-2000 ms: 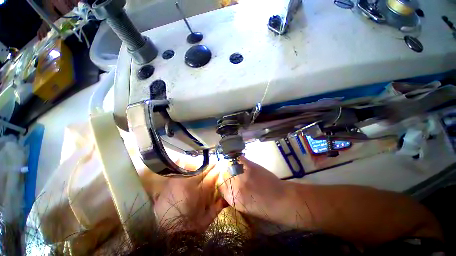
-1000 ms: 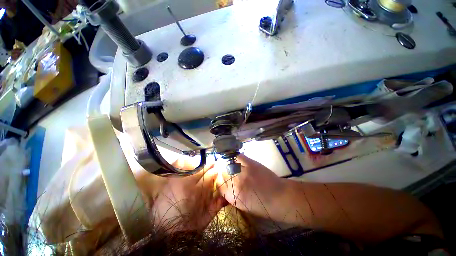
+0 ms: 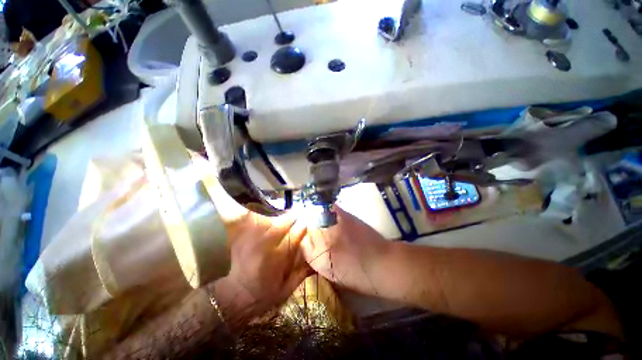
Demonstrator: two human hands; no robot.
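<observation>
A pale cream garment piece (image 3: 134, 239) lies in folds at the left of the needle area and over the left forearm. My left hand (image 3: 262, 249) and my right hand (image 3: 345, 246) are side by side under the lit left end of the sewing machine head (image 3: 394, 77). Their fingertips meet by the needle area, where glare and metal parts hide them. Yellowish fabric (image 3: 313, 302) shows below, between the wrists. Fabric at the fingertips is too bright to make out, so the grip of each hand cannot be told.
A smartphone (image 3: 450, 191) with a lit screen lies under the machine arm, beside a dark blue slim tool (image 3: 399, 212). Grey-white scraps (image 3: 563, 126) are tucked along the arm. A white tub (image 3: 155, 46) and yellow box (image 3: 76, 81) stand at back left.
The view has shifted a little. The left hand and forearm have turned and show more at lower left. The cream fabric's folds have shifted and now lie over the forearm. The right hand stays by the needle.
</observation>
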